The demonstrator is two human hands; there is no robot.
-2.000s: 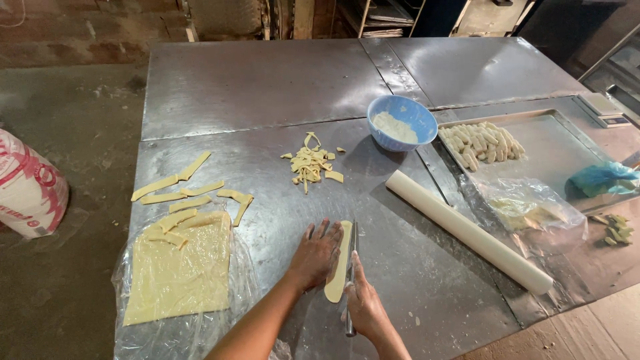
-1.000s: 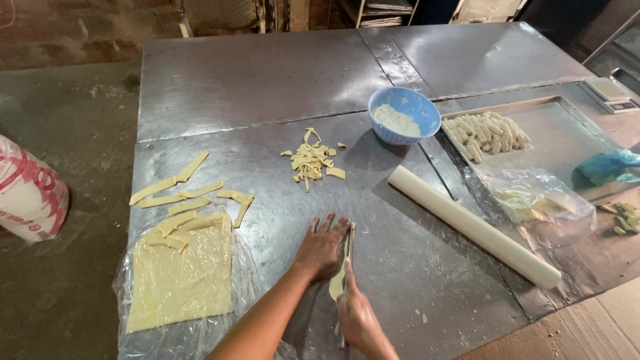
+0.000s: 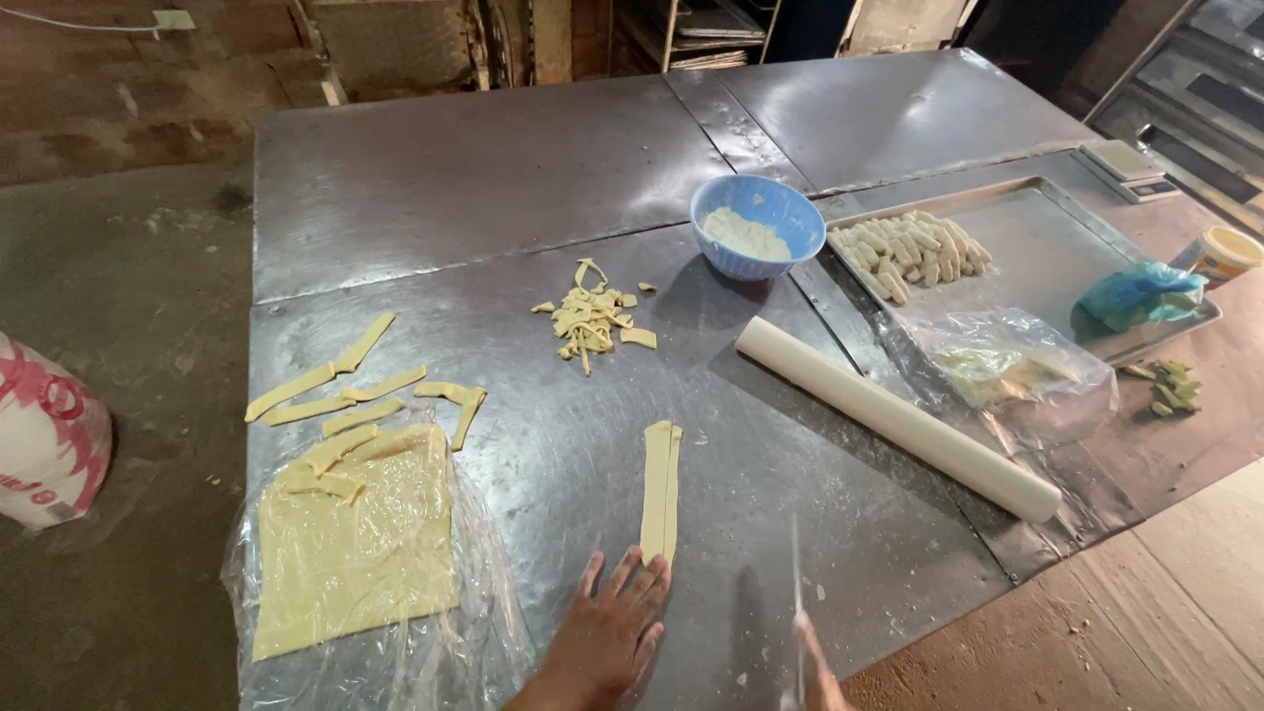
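Observation:
A strip of pale dough (image 3: 659,489), split lengthwise by a cut line, lies on the metal table. My left hand (image 3: 612,627) rests flat with its fingertips at the strip's near end. To the right, my right hand (image 3: 818,671) grips a knife (image 3: 796,563), its blade upright and off the dough. Beyond the strip is a small heap of dough scraps (image 3: 590,321). At left, a dough sheet (image 3: 355,553) lies in clear plastic film, with narrow dough strips (image 3: 346,405) on and beyond it.
A white rolling pin (image 3: 894,420) lies at right. Behind it stand a blue bowl of flour (image 3: 755,227) and a metal tray (image 3: 1047,197) holding dough pieces (image 3: 913,252), near a plastic bag (image 3: 1017,365), a blue bag (image 3: 1141,296), a tub (image 3: 1224,255) and a scale (image 3: 1126,170).
The knife has moved right, off the dough. My left hand has slid back from along the strip to its near end, and the strip now shows a lengthwise cut.

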